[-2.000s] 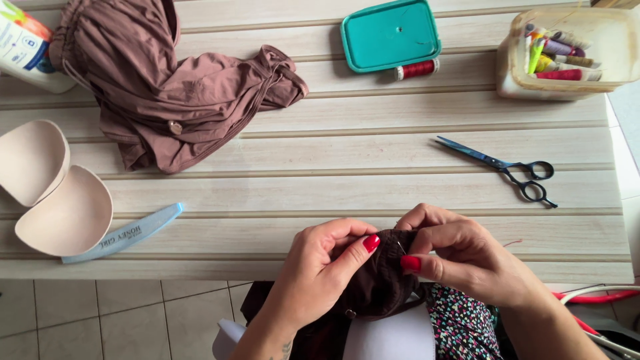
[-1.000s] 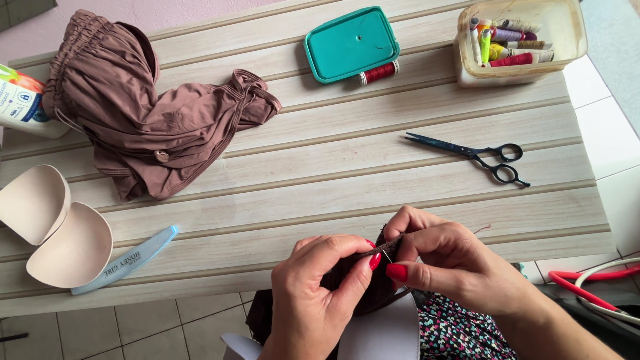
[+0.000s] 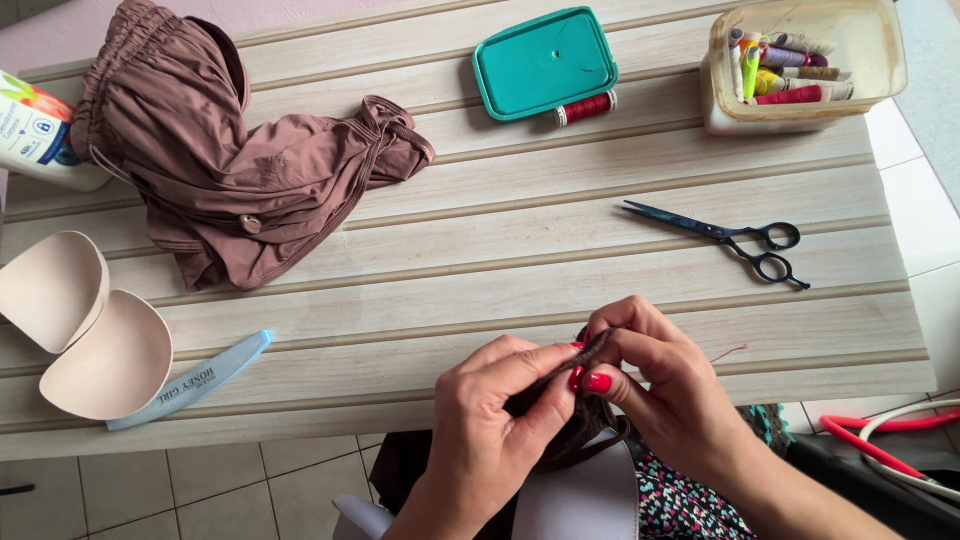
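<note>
Near the table's front edge, my left hand (image 3: 502, 420) pinches a dark brown fabric piece (image 3: 570, 442) between thumb and forefinger. My right hand (image 3: 667, 382) grips the same fabric from the other side, its thumb close to the left thumb. A folded edge of the cloth runs between the fingertips. A thin red thread (image 3: 729, 352) shows just right of my right hand; where it leads is hidden. Whether a needle is between the fingers cannot be told. Blue-black scissors (image 3: 712, 229) lie beyond my right hand, blades slightly apart at most.
A mauve gathered garment (image 3: 247, 165) lies at back left, beside a white bottle (image 3: 45, 142). Two beige bra cups (image 3: 112, 360) and a nail file (image 3: 195, 386) are at left. A teal lid (image 3: 546, 64), a red thread spool (image 3: 586, 108) and a plastic tub (image 3: 806, 112) of spools stand at the back.
My fingers have shifted on the dark fabric, and its folded edge now shows between them. The light needle-like sliver seen between my hands one second ago is no longer visible.
</note>
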